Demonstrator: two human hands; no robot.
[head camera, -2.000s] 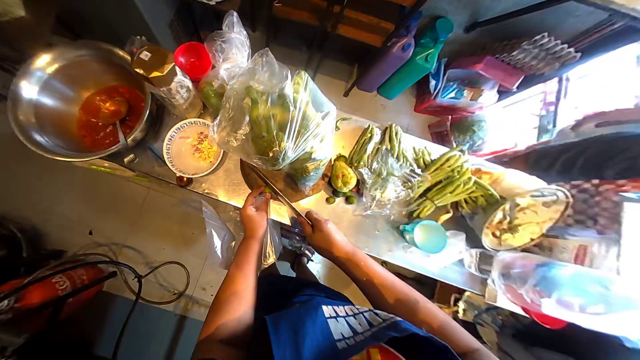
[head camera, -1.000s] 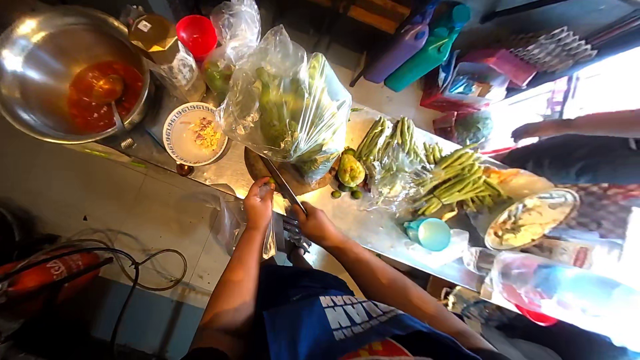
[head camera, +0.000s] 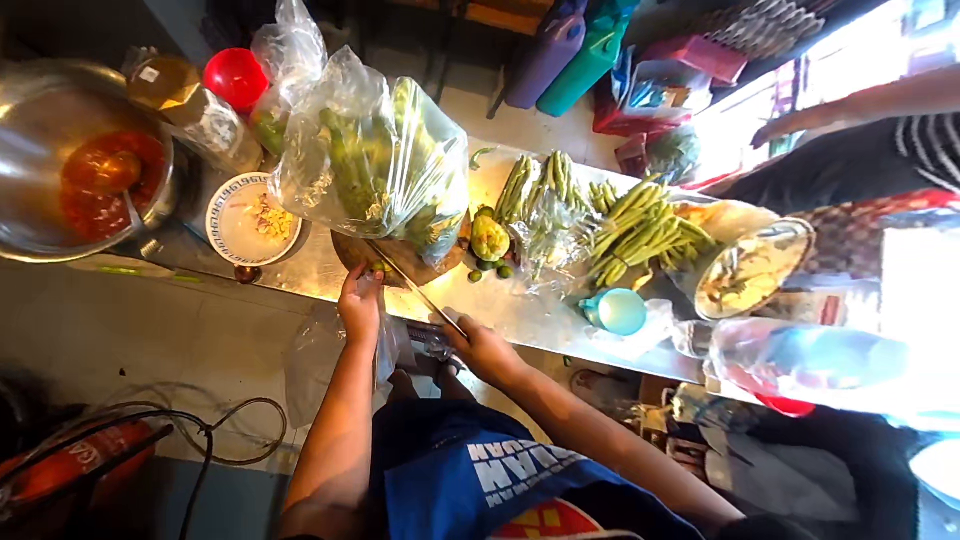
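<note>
My right hand [head camera: 487, 351] grips the handle of a long knife [head camera: 420, 291], its blade slanting over a round wooden chopping board [head camera: 346, 251]. At the board's near edge, the fingers of my left hand [head camera: 361, 301] are on a small green piece of vegetable or fruit [head camera: 381, 267], close to the blade. A clear plastic bag of green vegetables [head camera: 360, 161] covers the far part of the board. Right of the board lie a yellow-green chayote-like vegetable [head camera: 490, 238] and several small green citrus fruits [head camera: 504, 271]. A patterned bowl [head camera: 225, 232] holding chopped pieces stands left of the board.
A large metal pot [head camera: 169, 180] with red sauce and a ladle stands at the left. Bundles of long green beans [head camera: 641, 229], a light-blue mug [head camera: 621, 311] and a tilted basin [head camera: 795, 247] are at the right. Another person's arm [head camera: 862, 105] reaches in at upper right. A hose [head camera: 281, 427] lies below left.
The knife's blade has shifted relative to my left fingers, and my hands have moved slightly apart. The other person's arm has come further into view at the right.
</note>
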